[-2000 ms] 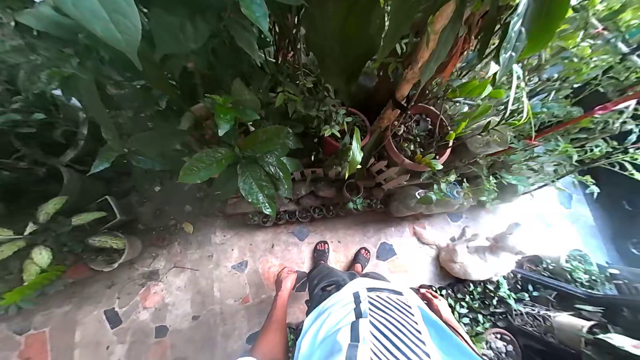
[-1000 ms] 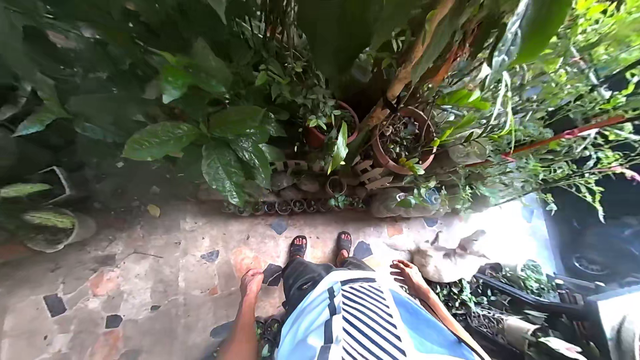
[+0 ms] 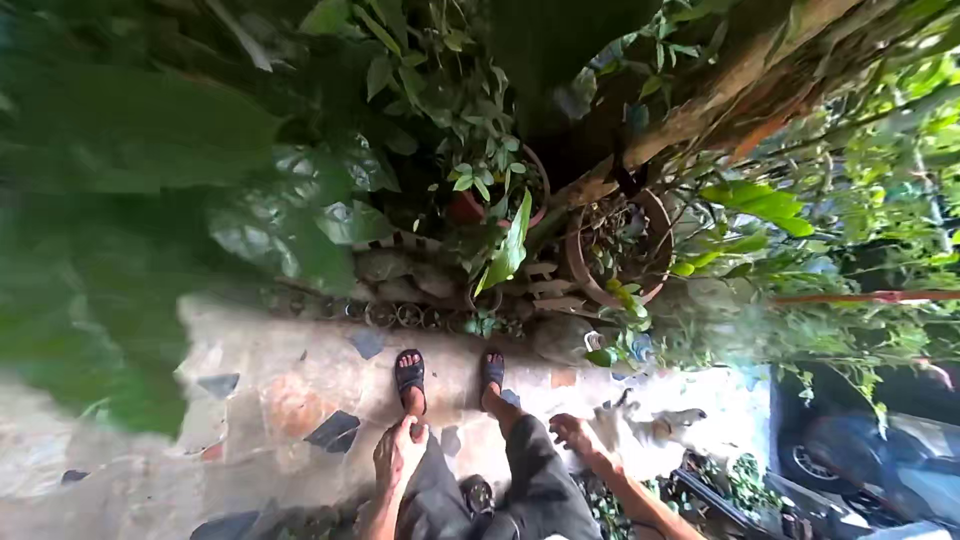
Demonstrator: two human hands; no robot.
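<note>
My left hand (image 3: 401, 448) is over my left thigh near the knee, its fingers curled; whether it grips the dark trousers (image 3: 541, 472) is unclear. Beside the other knee, my right hand (image 3: 576, 437) hangs in the air with bent, spread fingers and nothing in it. Dark sandals (image 3: 409, 373) are on my feet, which stand apart on the stone-paved path. A white and grey animal, seemingly a cat (image 3: 649, 427), lies just to the right of my right hand.
Potted plants, one in a round clay pot (image 3: 576, 259), line the path's far edge beside stones (image 3: 561, 337). Large blurred leaves (image 3: 112, 247) cover the left. A tree branch (image 3: 720, 90) slants across the upper right. A parked vehicle (image 3: 840, 450) stands at the lower right.
The blue and white striped shirt has nearly left the view, and more of my trousers shows. My left hand has come from beside my leg to over it. The view has shifted and tilted.
</note>
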